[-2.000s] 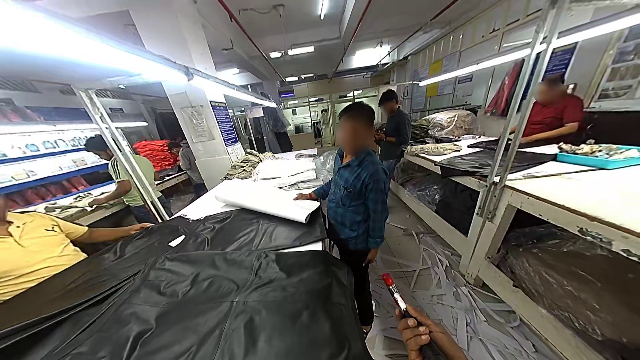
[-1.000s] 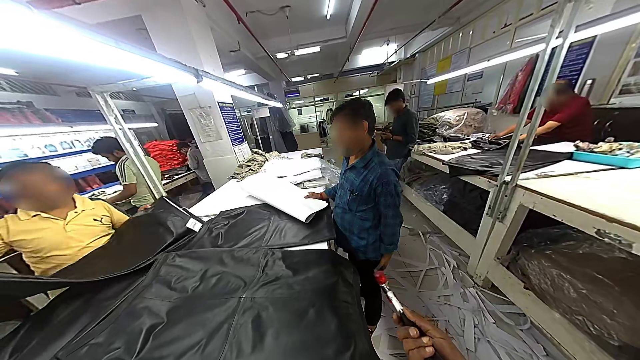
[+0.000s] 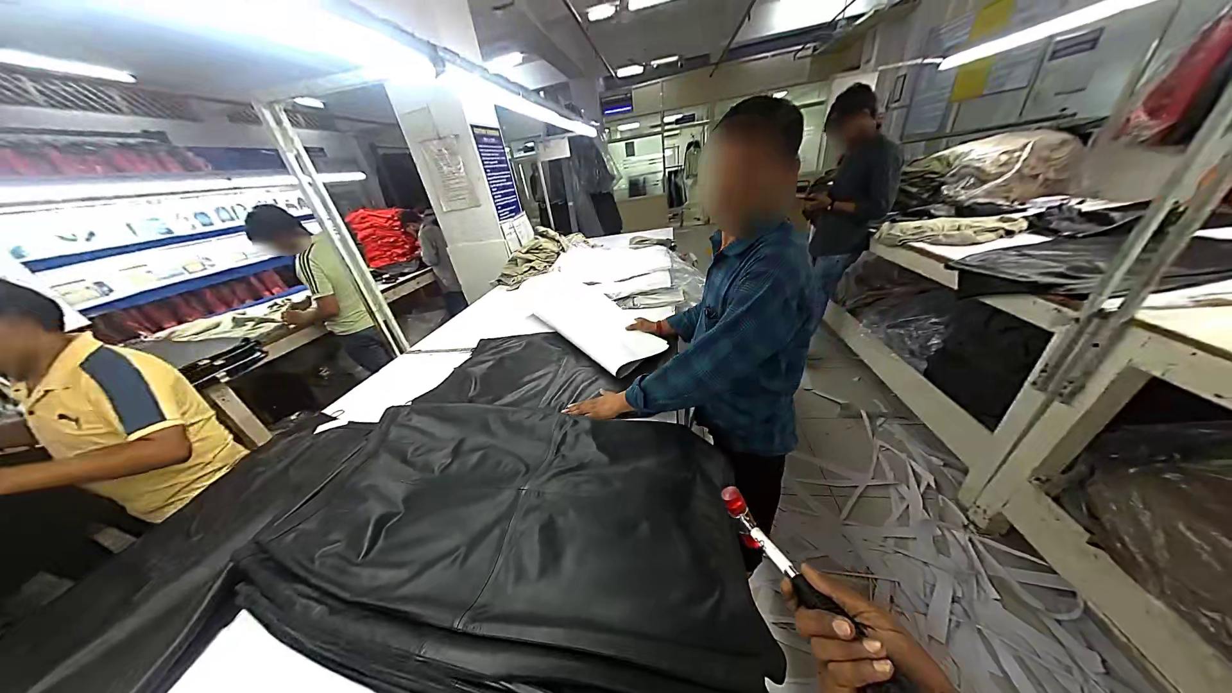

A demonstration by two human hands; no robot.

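Note:
At the lower right, my right hand (image 3: 852, 630) grips the dark handle of a slim tool (image 3: 770, 551) with a pale shaft and a red tip; I cannot tell its exact kind. The tip points up and left, beside the edge of a stack of black leather-like pieces (image 3: 520, 520) with seams. My left hand does not show. Across the stack, a co-worker in a blue checked shirt rests one hand (image 3: 599, 405) on the black material and the other (image 3: 651, 327) by a large white sheet (image 3: 602, 329).
A person in a yellow shirt (image 3: 144, 423) sits left of the table. White strips (image 3: 924, 558) litter the aisle floor. To the right stands a workbench frame (image 3: 1059, 577) with plastic-wrapped bundles (image 3: 1155, 529) beneath. A metal post (image 3: 332, 231) rises at the table's left side.
The co-worker in blue now has a hand on the black material. The person in yellow has turned away from the black pieces. My right hand still holds the tool.

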